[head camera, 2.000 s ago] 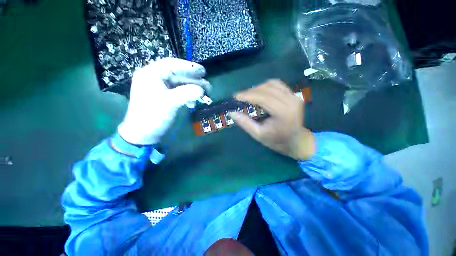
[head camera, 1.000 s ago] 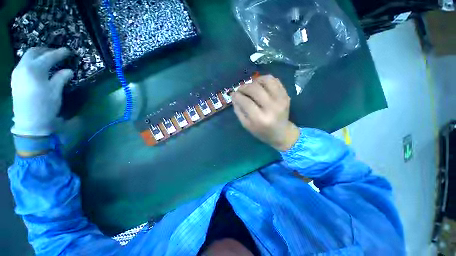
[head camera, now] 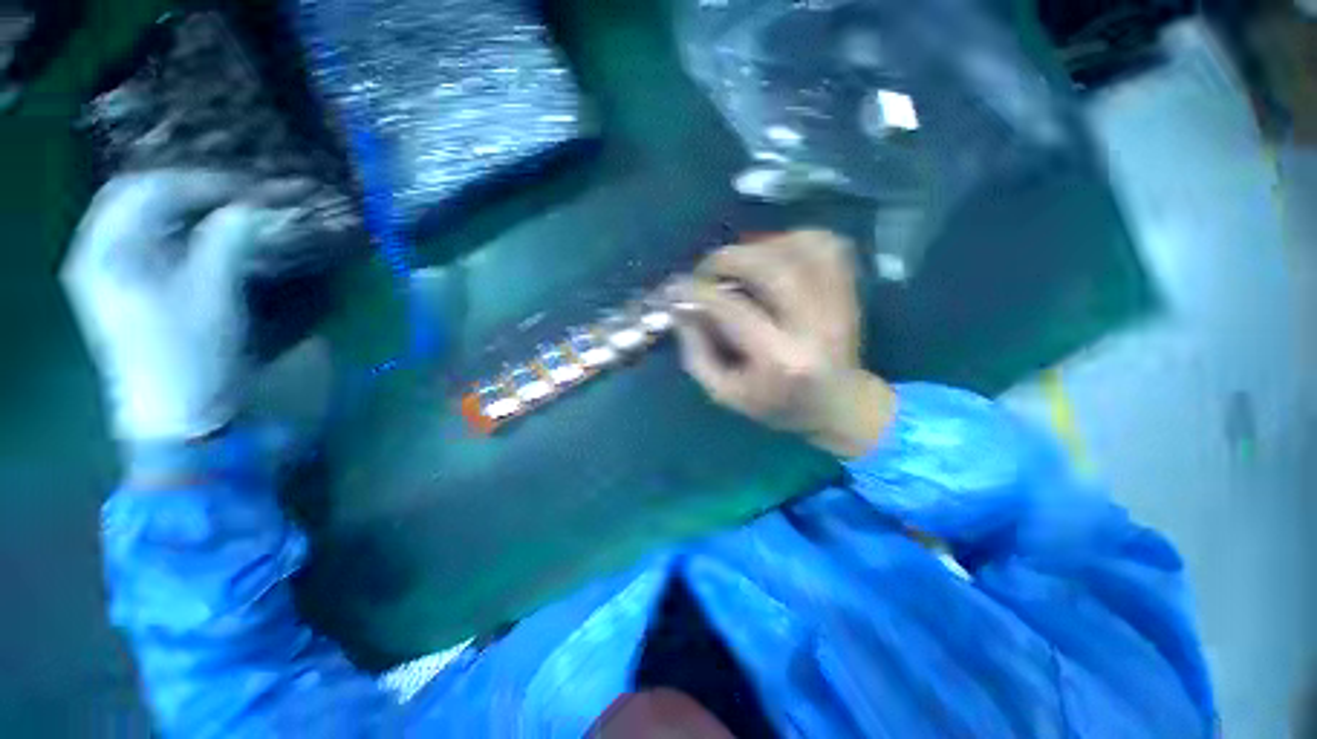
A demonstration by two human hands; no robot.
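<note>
The long orange-brown jig (head camera: 475,412) lies slanted on the green mat, with pale silver block parts (head camera: 565,367) in its slots. My bare right hand (head camera: 780,332) is over the jig's right part, fingertips bent down at the blocks and hiding that end; blur hides whether it grips one. My left hand (head camera: 166,303), in a white glove, is at the near edge of the left bin (head camera: 188,108) of small metal pieces, fingers curled; I cannot tell whether it holds a piece. The whole frame is blurred.
The right bin (head camera: 448,101) of fine silver screws stands at the back. A blue coiled cord (head camera: 383,202) runs down beside it. A clear plastic bag (head camera: 953,159) lies at the back right. The green mat's edge and pale floor (head camera: 1199,433) are at the right.
Against two seconds ago, my left hand has gone from beside the jig to the left bin. Over the last second it stays there, and my right hand stays at the jig. The view has shifted.
</note>
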